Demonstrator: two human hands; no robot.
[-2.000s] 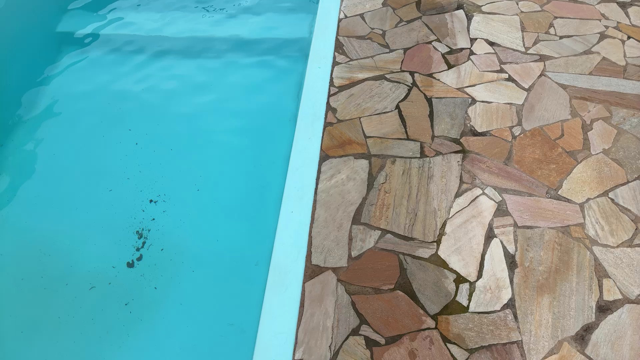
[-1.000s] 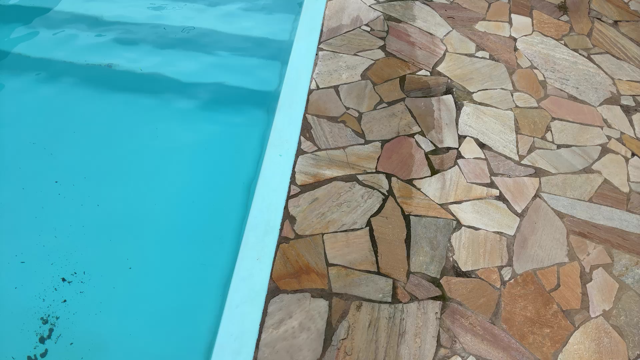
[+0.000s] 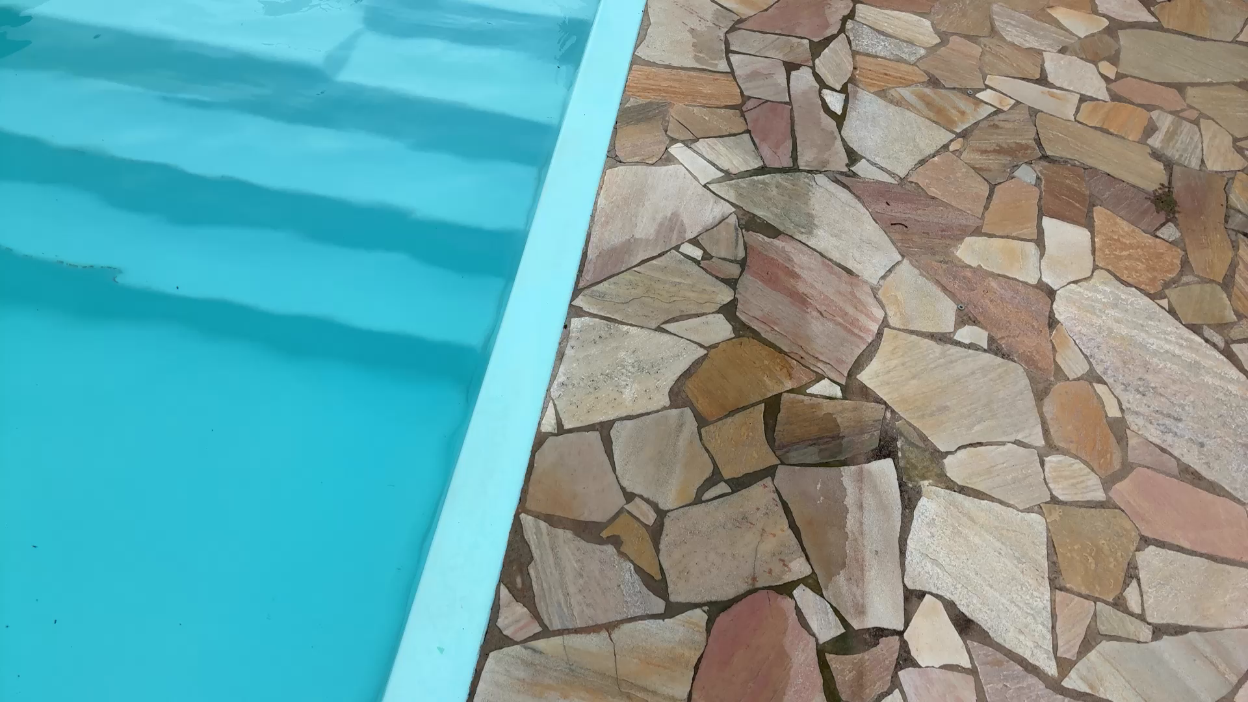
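Neither my left hand nor my right hand shows in the head view. Turquoise pool water (image 3: 214, 468) fills the left side, with submerged steps (image 3: 253, 234) across its upper part. A pale blue pool edge (image 3: 517, 322) runs diagonally from the top middle down to the bottom. Right of it lies paving of irregular flat stones (image 3: 951, 390) in beige, brown, orange and reddish tones.
The pool edge borders the paving directly. Some stones, such as a reddish-brown slab (image 3: 809, 302), have darker patches that look damp. A small plant tuft (image 3: 1164, 201) grows between stones at the upper right.
The view has moved forward along the pool edge; more of the submerged steps shows, and the dark debris seen in the water earlier has left the frame.
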